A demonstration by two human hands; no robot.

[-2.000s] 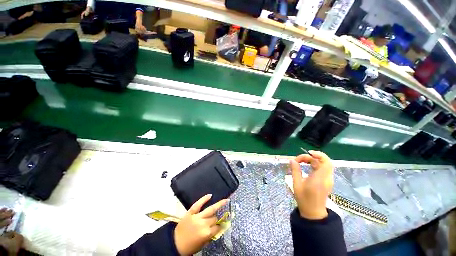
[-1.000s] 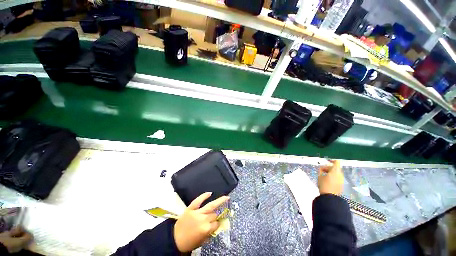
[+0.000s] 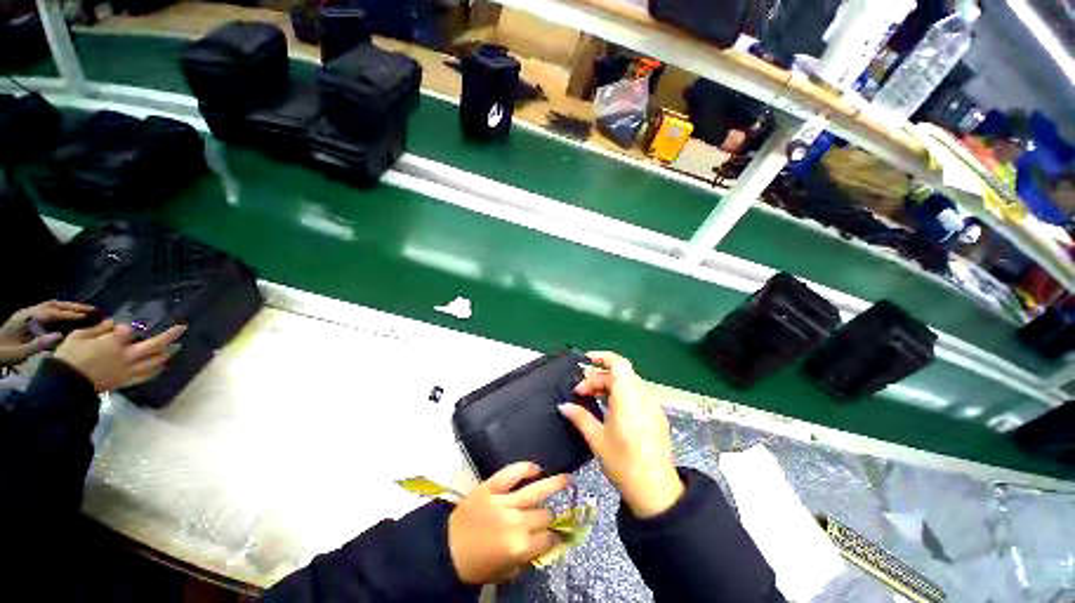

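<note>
A black box-shaped unit (image 3: 519, 418) lies tilted on the bench in front of me. My left hand (image 3: 505, 528) is at its lower edge, fingertips touching it, and holds yellow sticker backing sheets (image 3: 574, 527) under the palm; a yellow end sticks out to the left. My right hand (image 3: 625, 430) is at the unit's upper right end, thumb and fingers bent onto its surface. Whether a small sticker is between the right fingertips cannot be seen.
Another person's hands (image 3: 112, 351) are on a larger black unit (image 3: 177, 295) at left. Black units stand on the green conveyor (image 3: 566, 300) behind the bench. White paper (image 3: 778, 518) and a dark-and-yellow strip (image 3: 878, 560) lie at right. A small dark bit (image 3: 436, 393) lies left of my unit.
My right hand has come from the right of the bench onto the black unit. The view has turned, shifting the scene. The neighbour's hands are now on the large unit.
</note>
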